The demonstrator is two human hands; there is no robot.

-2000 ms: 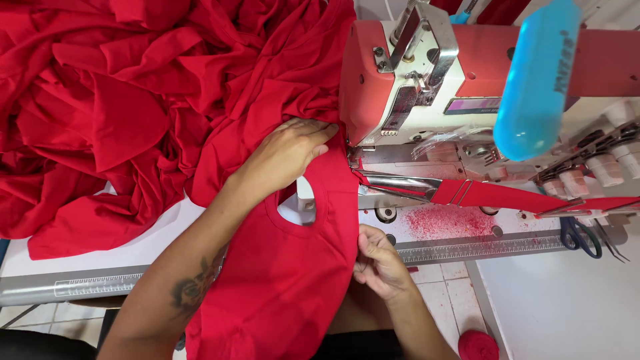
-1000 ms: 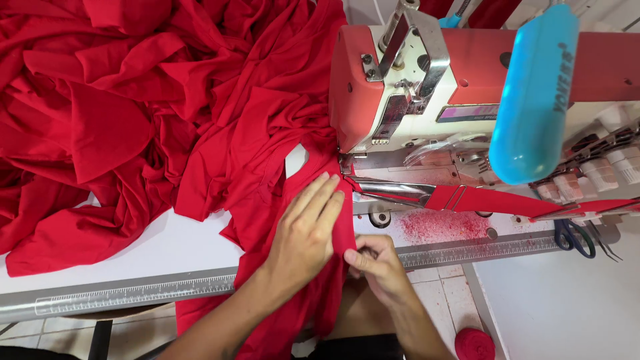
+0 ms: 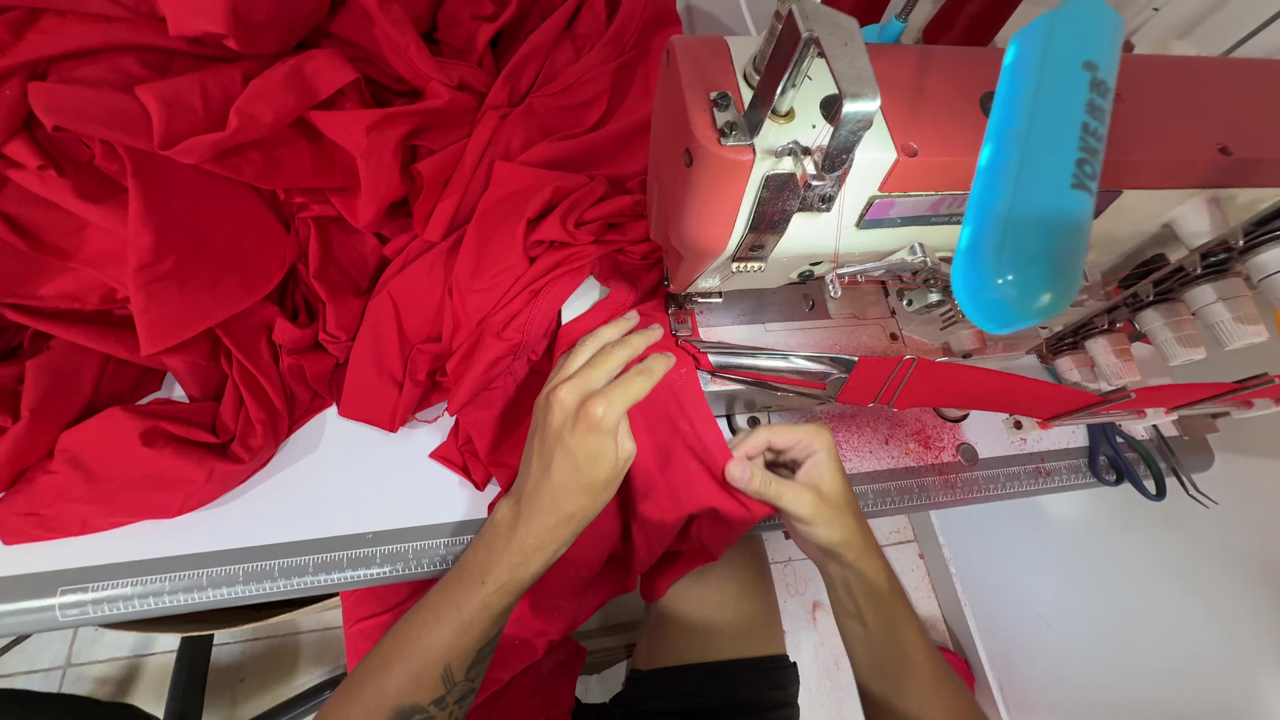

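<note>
My left hand (image 3: 590,425) lies palm down with spread fingers on a red knit garment (image 3: 670,480), just left of the presser foot (image 3: 681,316) of an industrial sewing machine (image 3: 790,190). My right hand (image 3: 795,480) pinches the garment's right edge between thumb and fingers, nearer the table edge. From the right, a red fabric strip (image 3: 970,388) runs through wire guides into a metal folder (image 3: 775,365) beside the presser foot. The garment's edge goes under the machine head, where the needle is hidden. Part of the garment hangs over the table edge.
A large heap of red fabric (image 3: 200,220) covers the table's left side. A ruler strip (image 3: 270,580) runs along the front edge. Scissors (image 3: 1125,462) and tweezers (image 3: 1185,468) lie at the right. A blue lamp-like object (image 3: 1040,170) hangs before the machine; red lint (image 3: 890,435) dusts the bed.
The garment's round opening, wide two seconds ago, now shows as a small gap. My left hand has moved from beside that opening onto the cloth nearer the table edge. My right hand keeps to the garment's right edge.
</note>
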